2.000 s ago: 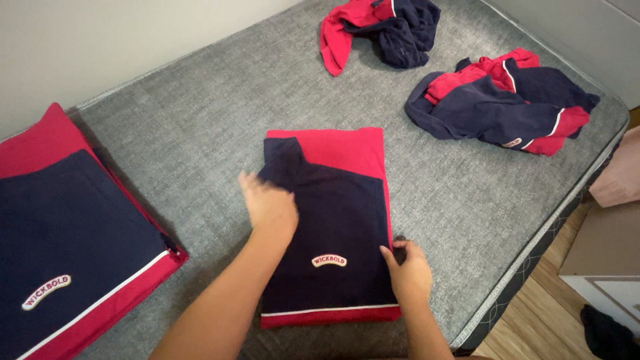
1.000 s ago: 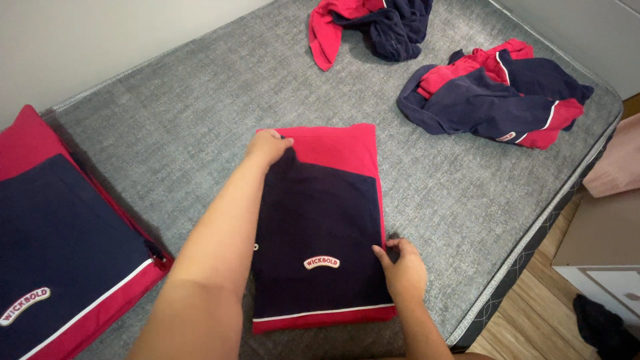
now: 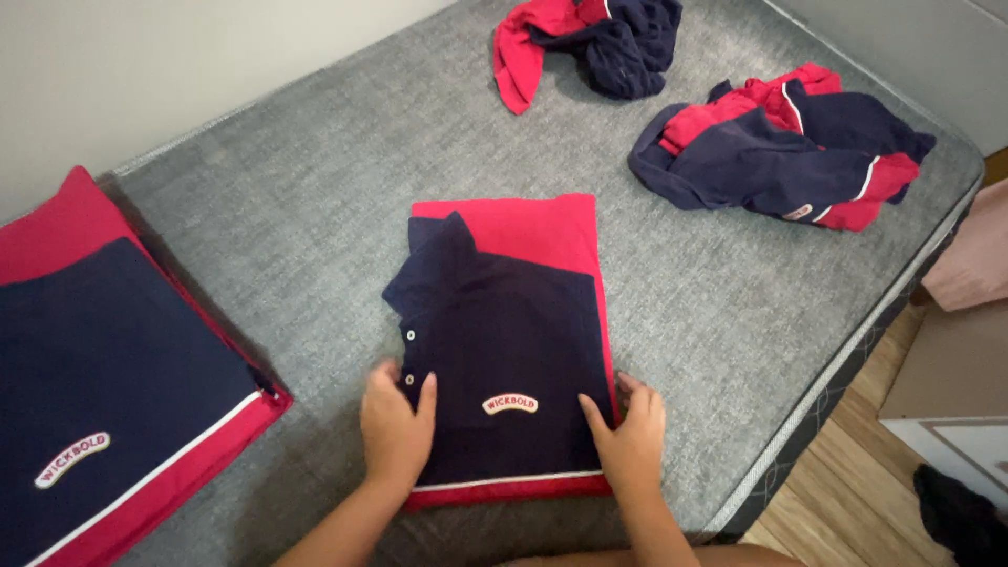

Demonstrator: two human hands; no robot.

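A folded navy and red polo shirt [image 3: 512, 339] lies on the grey mattress, its collar and two buttons at the left edge and a sewn patch with writing on its front. My left hand [image 3: 398, 425] grips the shirt's left edge, thumb on top and fingers at the side. At the right edge, my right hand [image 3: 630, 429] has its thumb on the cloth and its fingers by the red border, partly under it.
Folded shirts of the same colours [image 3: 118, 339] are stacked at the left. Two crumpled ones lie farther off, one at the top [image 3: 606, 47], one at the right [image 3: 780, 150]. The mattress edge [image 3: 850, 354] runs along the right, above a wooden floor [image 3: 819, 472] beside a box [image 3: 945, 362].
My left hand has come down from the shirt's collar corner to its lower left edge. The collar and buttons now show at the left. My right hand stays by the right edge.
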